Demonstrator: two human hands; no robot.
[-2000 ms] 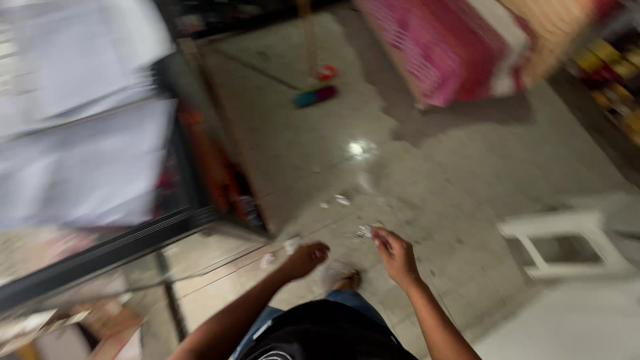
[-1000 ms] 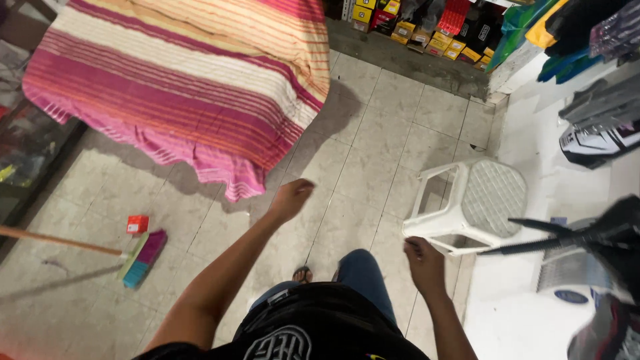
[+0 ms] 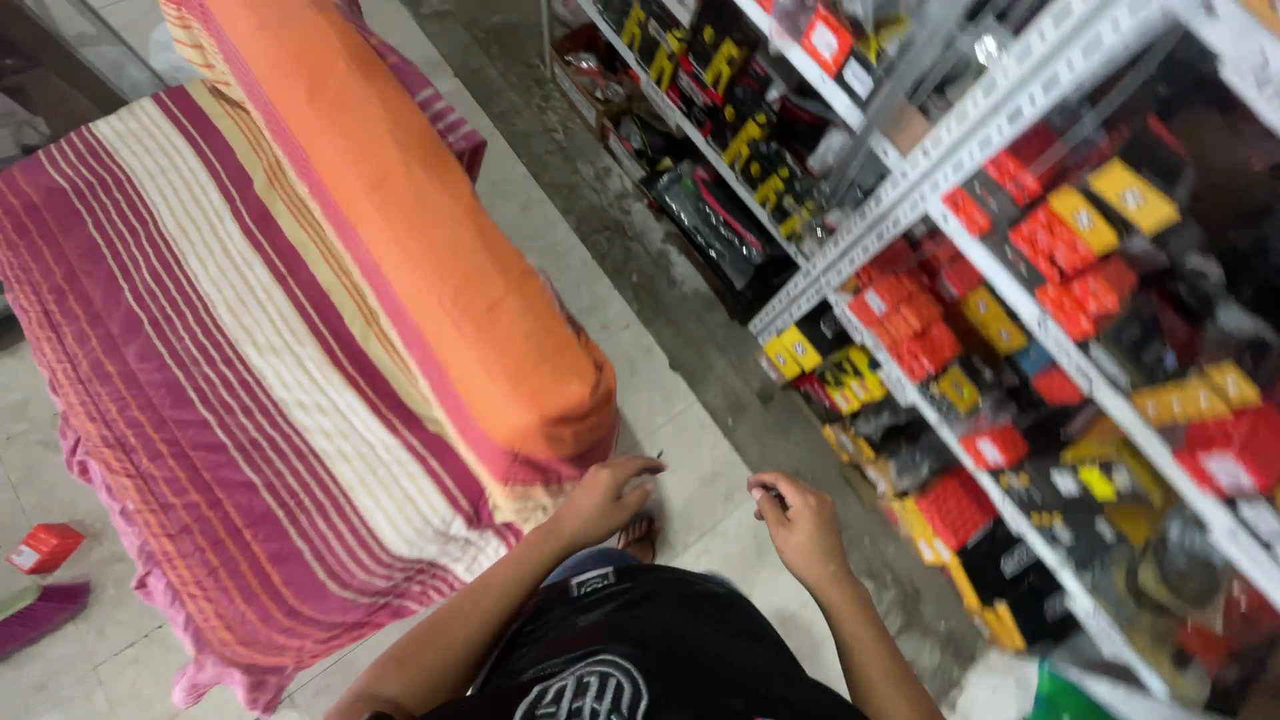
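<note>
My left hand (image 3: 612,492) hangs over the near end of a sofa draped in a striped cloth (image 3: 290,330), close to its orange-covered backrest (image 3: 430,250). A small dark thing shows at its fingertips; I cannot tell what it is or whether the hand holds it. My right hand (image 3: 797,518) is over the floor to the right, its fingers curled. Something dark shows by those fingers too, too small to name. The two hands are apart. Below them are my black shirt and a sandalled foot (image 3: 637,537).
Metal shelving (image 3: 940,215) packed with red, yellow and black boxes runs along the right. A purple broom head (image 3: 42,615) and a red box (image 3: 45,547) lie on the tiled floor at the left. A white and green bag (image 3: 1010,690) is at bottom right.
The view has swung from the broom and white stool to the sofa and shelves. My left hand, over floor tiles one second ago, is now beside the sofa's end; my right hand has left the stool.
</note>
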